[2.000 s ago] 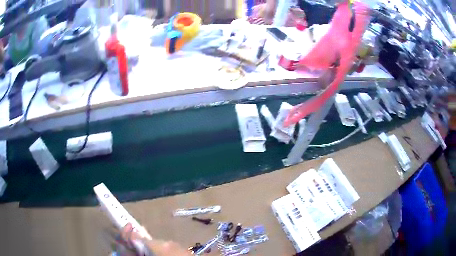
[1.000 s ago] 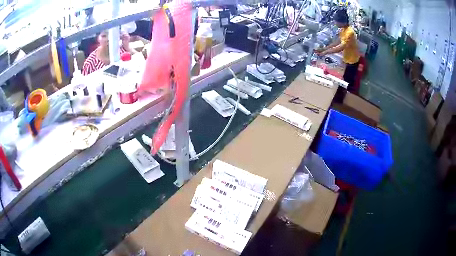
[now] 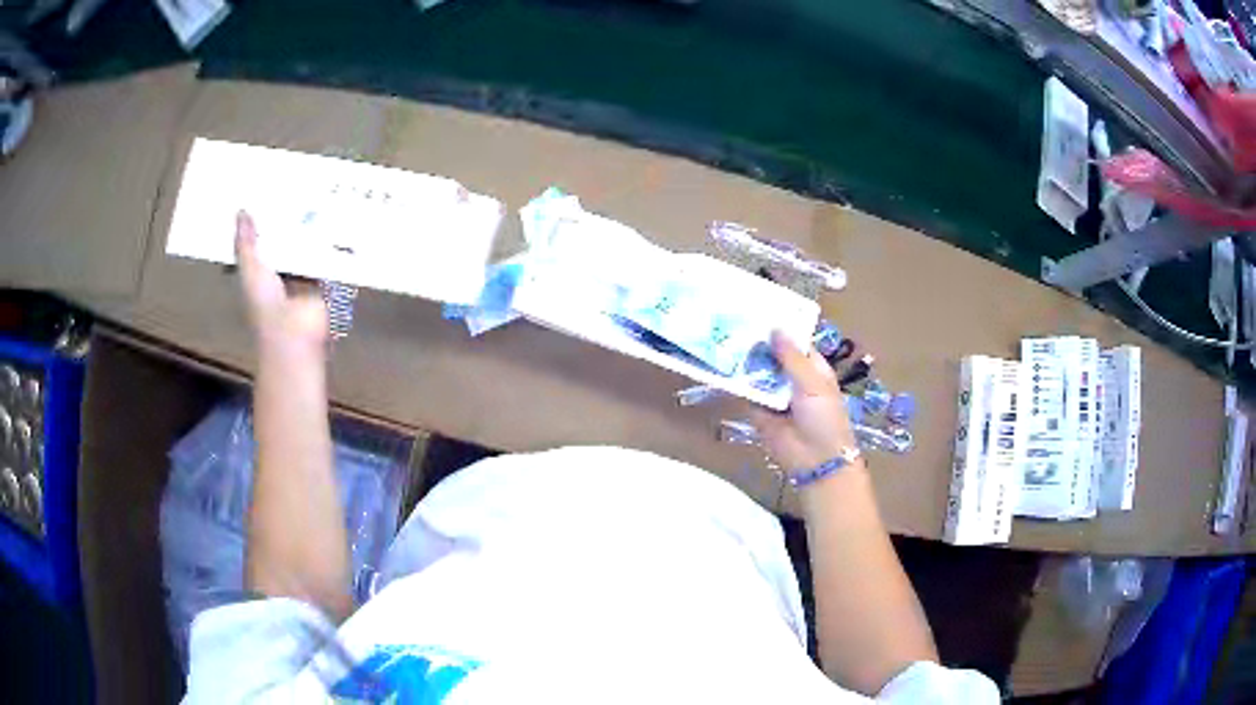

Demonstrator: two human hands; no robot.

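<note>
A long white retail box (image 3: pixel 338 221) lies flat at the left of the cardboard-covered bench. My left hand (image 3: pixel 283 310) holds it at its near edge, thumb on top. A white inner tray (image 3: pixel 579 276) lies right of the box. My right hand (image 3: pixel 806 406) grips the tray's right end. Light-blue and white papers (image 3: pixel 682 320) lie in the tray, and some stick out at its left end by the box's right end. What else is in the tray cannot be told.
Clear bagged parts (image 3: pixel 774 255) and dark cables (image 3: pixel 854 365) lie beside my right hand. Overlapping finished boxes (image 3: pixel 1054 427) lie at the right. The green conveyor (image 3: pixel 620 83) runs beyond the bench. Below are an open carton with clear plastic (image 3: pixel 207 523) and a blue crate (image 3: pixel 62 482).
The view has swung back down to the bench. Both hands now show, holding the box and the tray. Two seconds ago a hand was partly visible at a white box; one second ago none showed.
</note>
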